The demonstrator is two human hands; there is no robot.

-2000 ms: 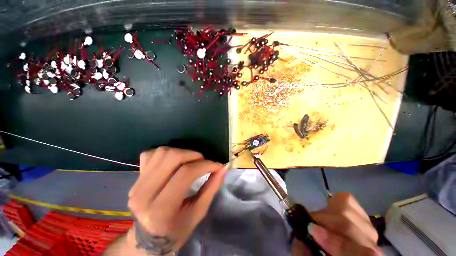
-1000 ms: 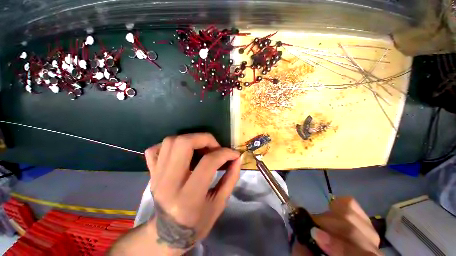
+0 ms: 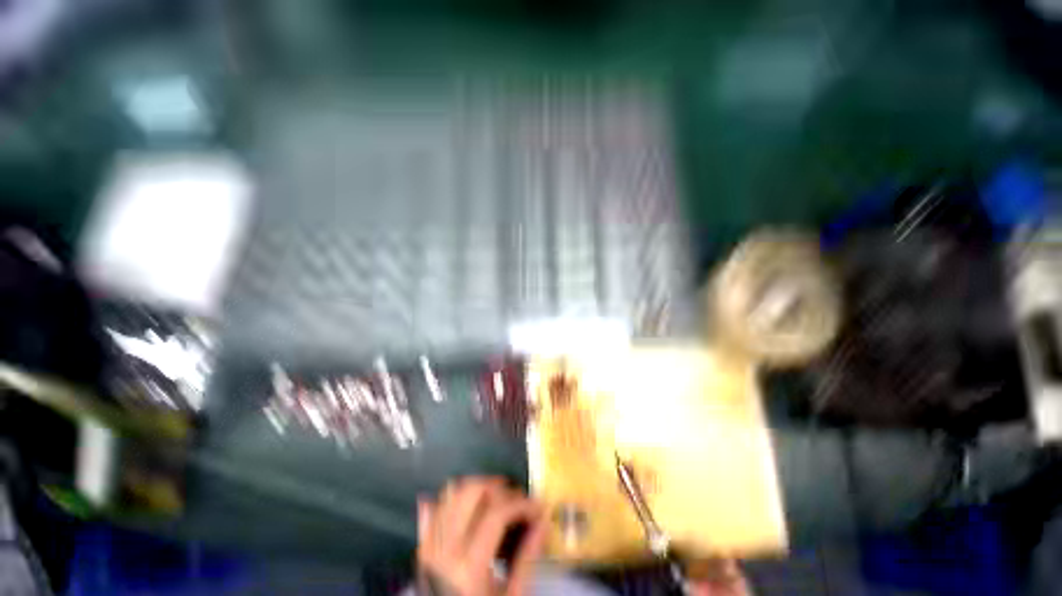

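Note:
The whole view is strongly blurred. My left hand (image 3: pixel 475 538) is at the bottom centre, fingers curled, beside the left edge of the wooden board (image 3: pixel 710 466); what it holds cannot be made out. My right hand (image 3: pixel 716 577) is cut off by the bottom edge and holds the soldering iron (image 3: pixel 638 503), whose tip points up over the board. A small dark module (image 3: pixel 572 524) lies on the board just right of my left hand, apart from the iron's tip.
A dark red heap (image 3: pixel 504 390) lies at the board's left edge, a white-and-red heap (image 3: pixel 344 402) further left. A large translucent tray (image 3: pixel 466 221) is behind. A round tan cup (image 3: pixel 778 298) and a dark object (image 3: pixel 903 326) are behind right; a white sheet (image 3: pixel 169 233) is back left.
The view has tilted up, so the bench sits lower and the tray and cup show. The iron's tip has moved away from the module, up and right over the board.

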